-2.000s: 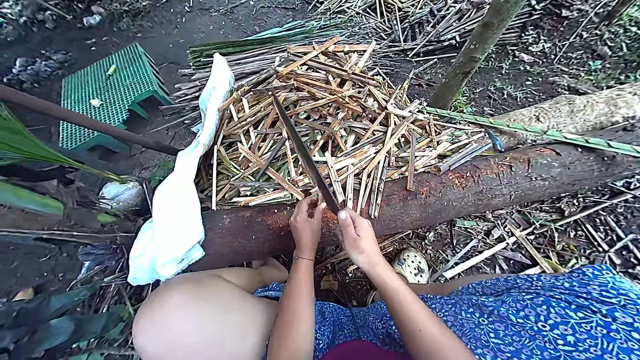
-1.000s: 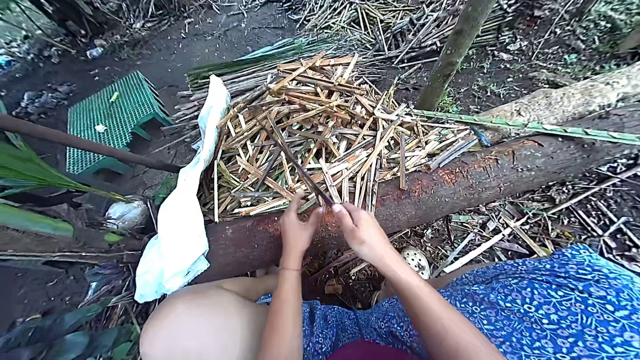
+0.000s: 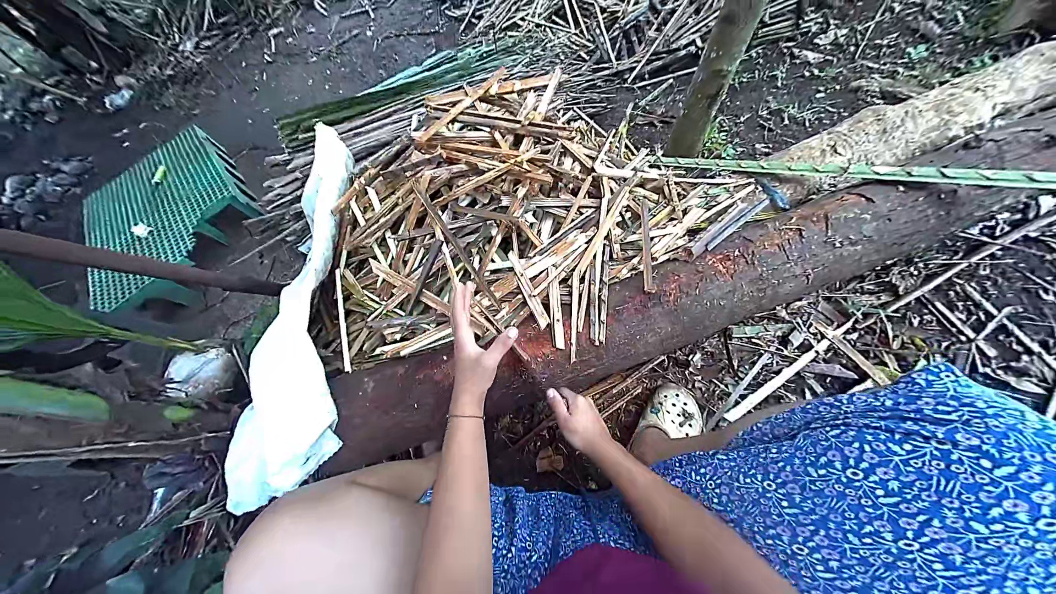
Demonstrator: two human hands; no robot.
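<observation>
A long, thin, dark strip or blade (image 3: pixel 452 241) slants across a pile of split wood or stalk pieces (image 3: pixel 528 190); its near end comes down between my two hands. My left hand (image 3: pixel 477 351) is open beside it, fingers raised and thumb apart, over the near edge of the pile. Lower and to the right, my right hand (image 3: pixel 580 421) is curled in front of the log. Whether it grips the end of the dark piece or anything else is unclear. The pile leans on a dark brown log (image 3: pixel 693 318) with scraped reddish patches.
A white plastic sack or cloth (image 3: pixel 289 388) drapes over the log at left. Further left are a green slatted plastic stool (image 3: pixel 157 210) and a dark pole (image 3: pixel 140 264). A thin upright trunk (image 3: pixel 716 78) and a green leaf stem (image 3: pixel 874 172) stand or lie at right. My clog (image 3: pixel 675 411) is beyond the log's near side.
My hands were together at the near end of a long dark blade-like piece. Now they are apart: the left has opened with fingers raised, and the right has moved lower, toward me.
</observation>
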